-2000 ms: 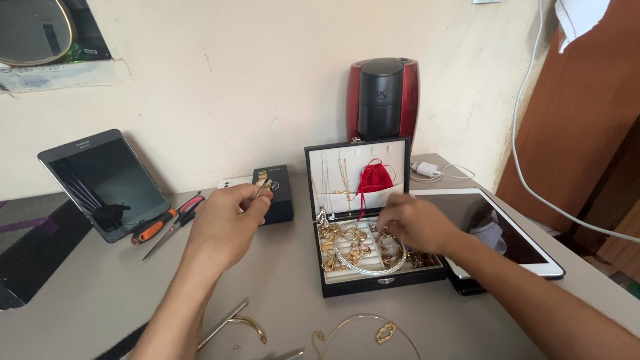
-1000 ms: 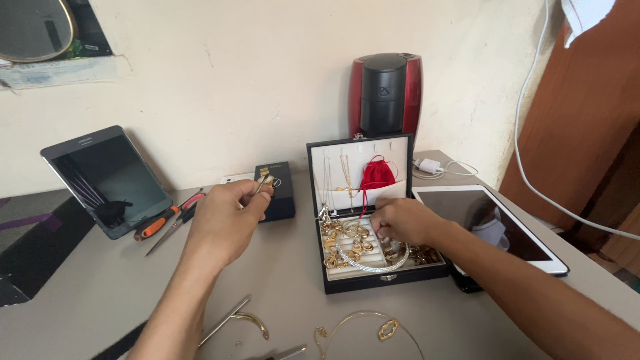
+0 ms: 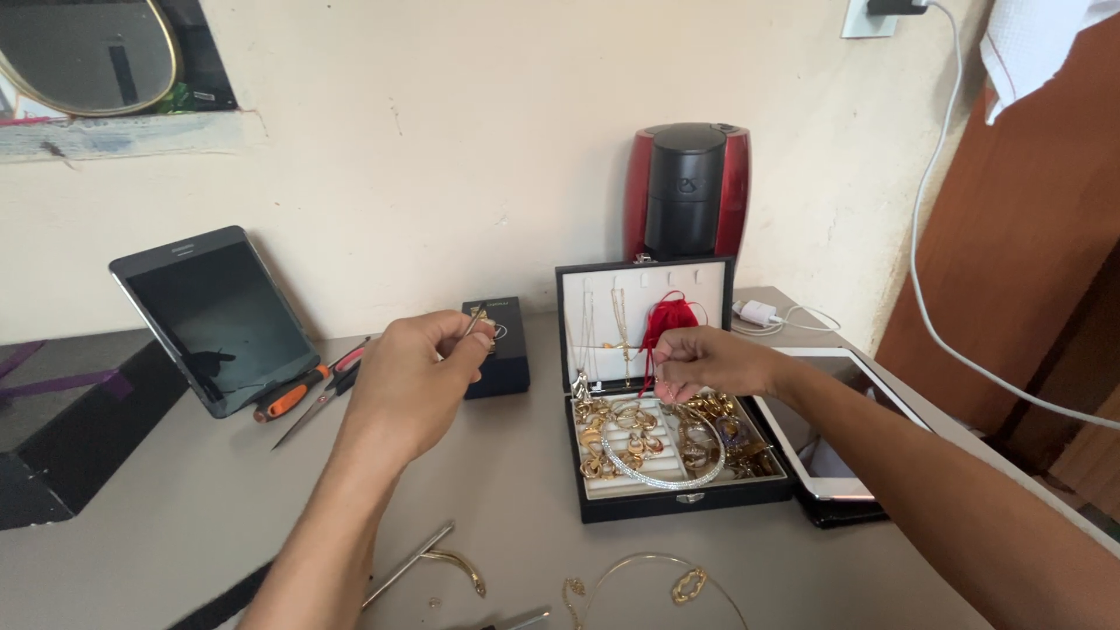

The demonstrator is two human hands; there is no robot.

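My left hand (image 3: 429, 367) pinches a small gold-coloured piece of jewellery (image 3: 479, 325) between thumb and fingertips, in front of a small dark box (image 3: 499, 372). Above the open black jewellery box (image 3: 643, 507), my right hand (image 3: 713, 363) has its fingertips together on a small, thin item, too small to name. The box holds gold-coloured rings and earrings (image 3: 643, 444) and a sparkling silver-coloured hoop (image 3: 661, 481). Chains (image 3: 619, 328) and a red drawstring pouch (image 3: 669, 313) hang inside its lid. A gold-coloured necklace (image 3: 647, 557) lies at the front.
A tablet (image 3: 223, 319) leans at the left, beside orange-handled pliers (image 3: 293, 395) and scissors (image 3: 306, 416). Behind the jewellery box stands a red and black appliance (image 3: 689, 188). A white tablet (image 3: 822, 477) lies at its right. A metal rod (image 3: 407, 567) and a curved gold-coloured piece (image 3: 464, 564) lie in front.
My right hand was lower over the jewellery box's compartments and has lifted slightly, with its fingertips now in view. My left hand still holds its small piece near the dark box.
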